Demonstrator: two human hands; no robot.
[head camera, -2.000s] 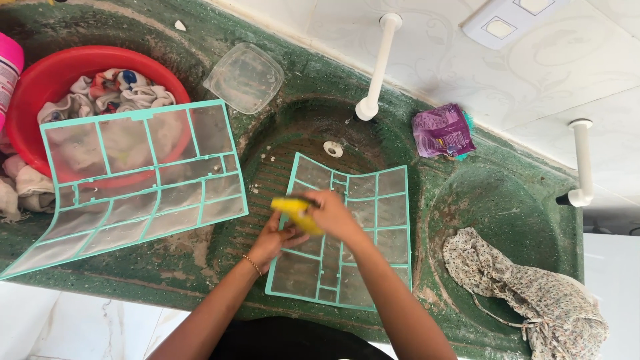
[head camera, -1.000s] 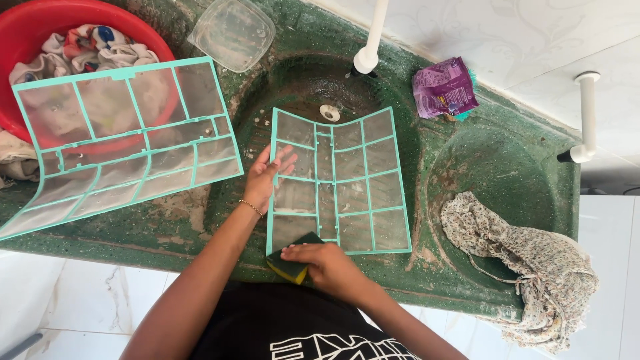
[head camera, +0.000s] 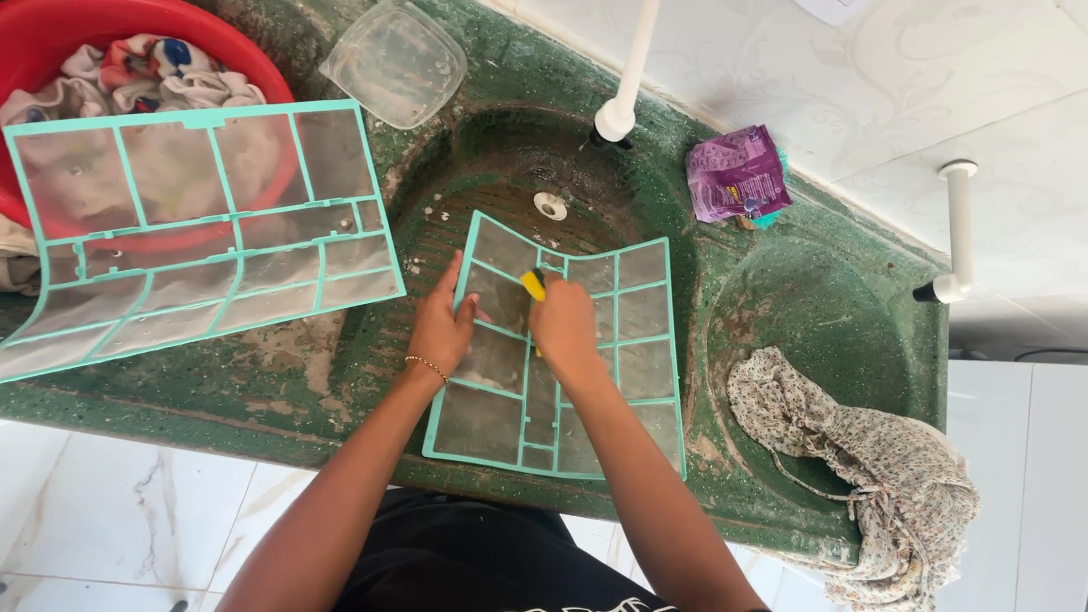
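A teal-framed mesh air filter lies over the ribbed middle basin of the green stone sink. My left hand grips its left edge, thumb on the mesh. In my right hand is a yellow and dark sponge, held against the upper middle of the filter and mostly hidden by the fingers. To the left, a second teal-framed mesh filter, bent along its length, rests partly over a red plastic basin with wet cloths in it.
A clear plastic container sits behind the filters. White pipe spouts stick out over the middle and right basins. A purple packet lies on the ledge between them. A speckled cloth hangs over the right basin's front edge.
The sponge in my right hand has moved from the filter's near left corner up to its upper middle. My left hand is now lower on the left edge.
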